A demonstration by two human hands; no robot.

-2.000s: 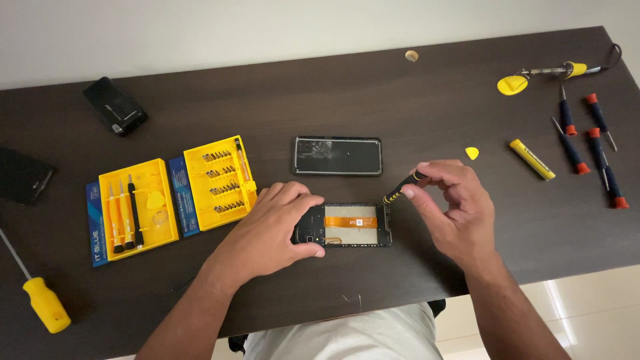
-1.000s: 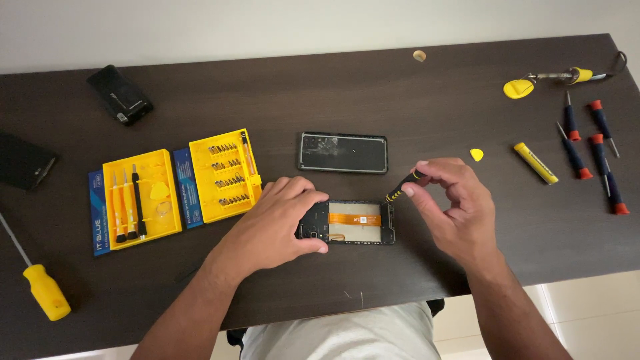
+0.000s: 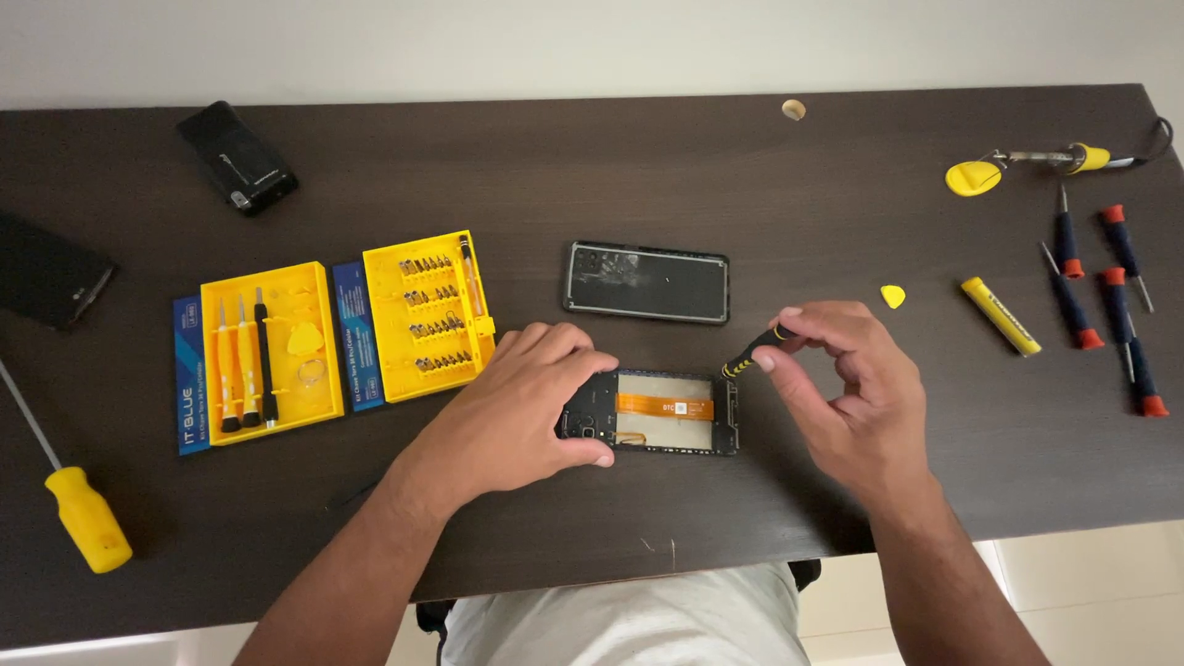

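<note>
An opened smartphone (image 3: 666, 437) lies flat on the dark wooden table, its inside showing an orange flex cable (image 3: 661, 405) across a pale area. My left hand (image 3: 509, 416) grips the phone's left end, with fingers at the upper edge and thumb at the lower edge. Between the thumb and fingers of my right hand (image 3: 856, 398) is a black and yellow screwdriver (image 3: 754, 353), tilted with its lower end at the phone's upper right corner. Whether its tip touches a screw cannot be seen. Just above the phone lies a detached phone back cover (image 3: 647, 282).
Left of my hands are a yellow bit case (image 3: 379, 277), a yellow tool tray (image 3: 319, 370), two dark phones (image 3: 239, 162) (image 3: 51, 273) and a large yellow screwdriver (image 3: 88, 518). On the right lie a yellow pick (image 3: 893, 296), a yellow tube (image 3: 1001, 316), several small screwdrivers (image 3: 1068, 240) and a soldering iron (image 3: 1087, 158).
</note>
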